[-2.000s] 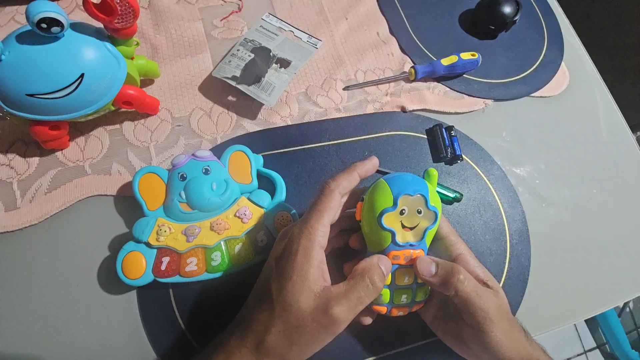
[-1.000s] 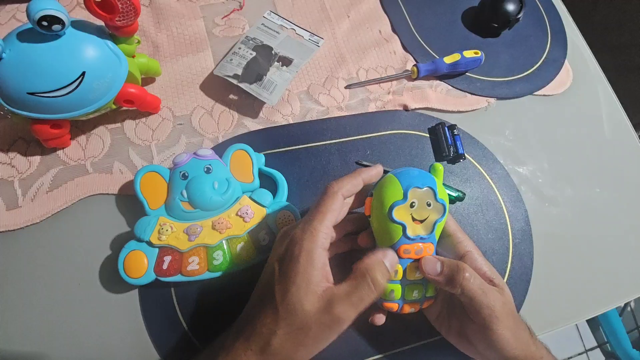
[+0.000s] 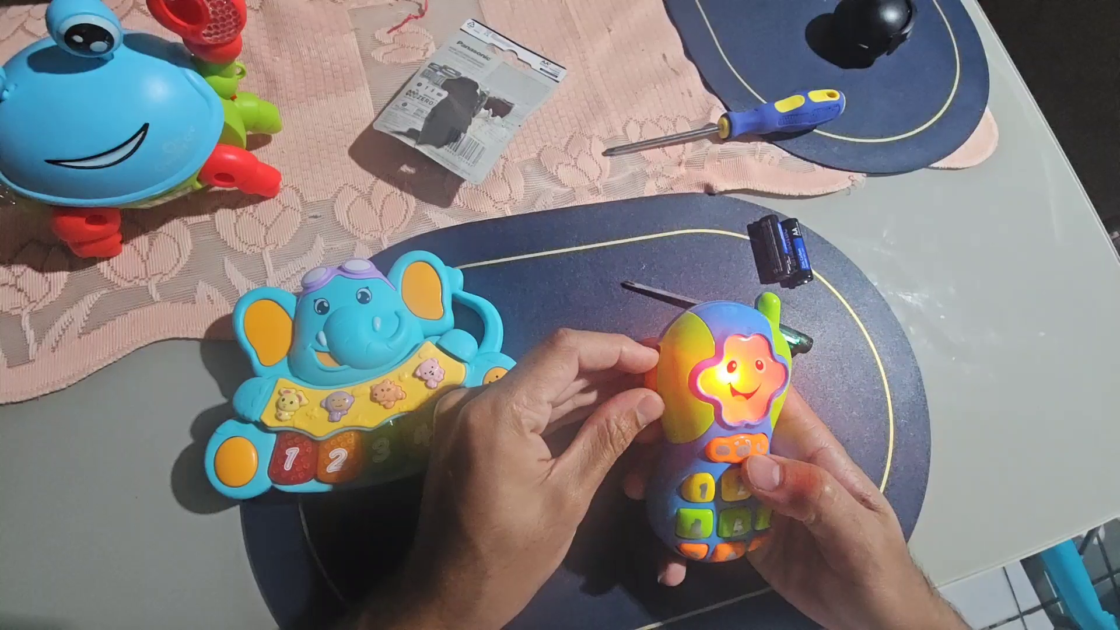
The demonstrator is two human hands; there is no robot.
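Observation:
A toy phone [image 3: 682,376] with number buttons and a smiling flower-shaped window is upright in my right hand [image 3: 831,499], whose thumb rests beside the buttons. The window glows orange and yellow. My left hand [image 3: 534,455] has its thumb and index finger at the orange part on the phone's left side; whether they grip it is unclear. To the left lies a blue elephant toy keyboard [image 3: 359,324], partly hidden by that hand. Batteries [image 3: 783,251] lie above the phone. Behind the phone, a screwdriver with a green handle [image 3: 796,339] is mostly covered.
A navy oval placemat [image 3: 560,245] lies under the toys. Beyond it are a blue and yellow screwdriver [image 3: 744,118], a battery blister card [image 3: 468,101], a pink lace cloth [image 3: 306,175] and a blue crab-like toy [image 3: 114,122]. A black round object [image 3: 871,26] sits on another placemat [image 3: 945,114].
The phone's face window has lit up orange; it was unlit before. My left thumb has moved from the buttons up to the phone's left side.

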